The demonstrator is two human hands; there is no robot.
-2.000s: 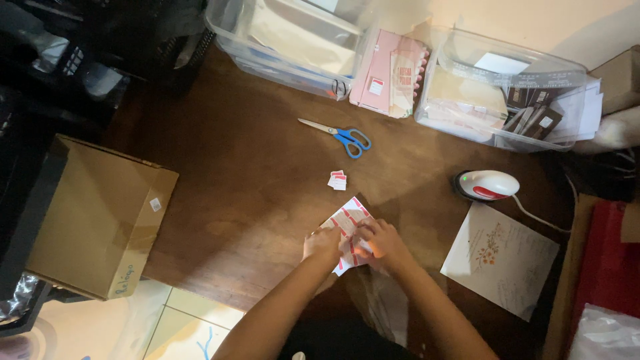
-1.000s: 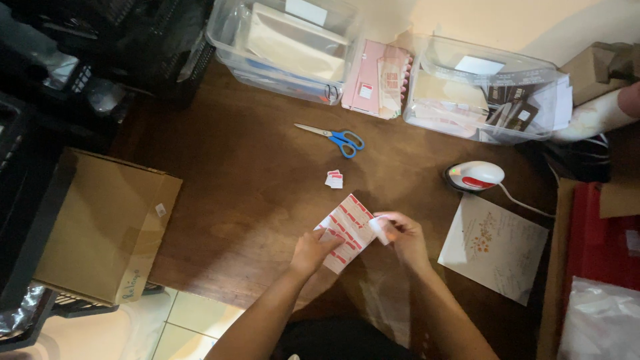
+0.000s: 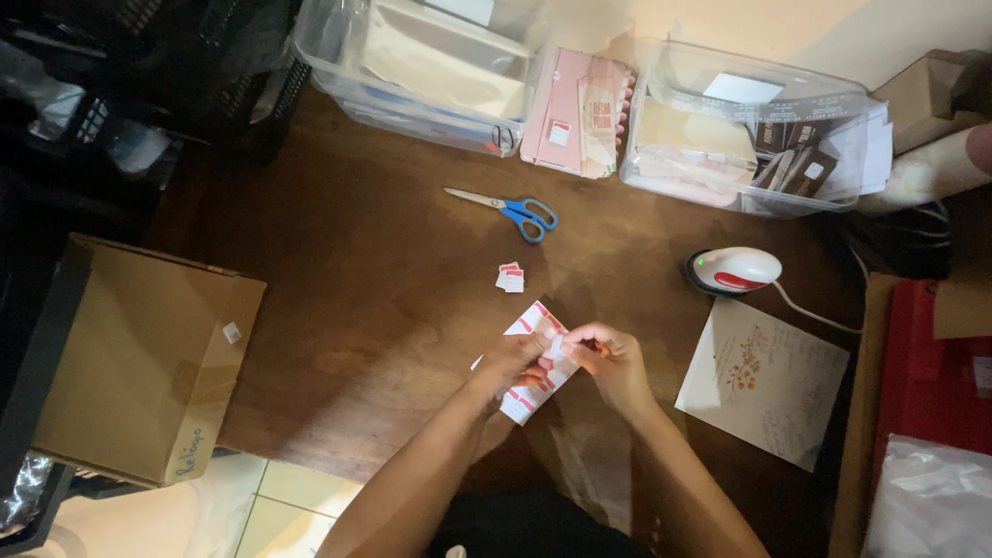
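Note:
My left hand (image 3: 514,364) lies over a red-and-white printed sheet of labels (image 3: 522,404) near the table's front edge, its fingertips meeting those of my right hand. Between the fingertips of my right hand (image 3: 604,356) is a small white piece of paper (image 3: 556,349), held just above the sheet. Part of the sheet is hidden under both hands. Beyond it, several small red-and-white labels (image 3: 511,278) lie in a loose pile. Farther back, blue-handled scissors (image 3: 513,211) rest with their blades pointing left.
Clear plastic bins (image 3: 434,116) (image 3: 690,190) stand along the back, a pink notebook (image 3: 552,101) between them. At right are a small white-and-red heat press (image 3: 736,270), a printed card (image 3: 763,384) and a red container (image 3: 922,372). A cardboard box (image 3: 139,364) is at left.
My right hand has come back from the sheet's upper right edge toward my left hand, with the small white piece still in its fingers. The scissors and label pile have stayed in place.

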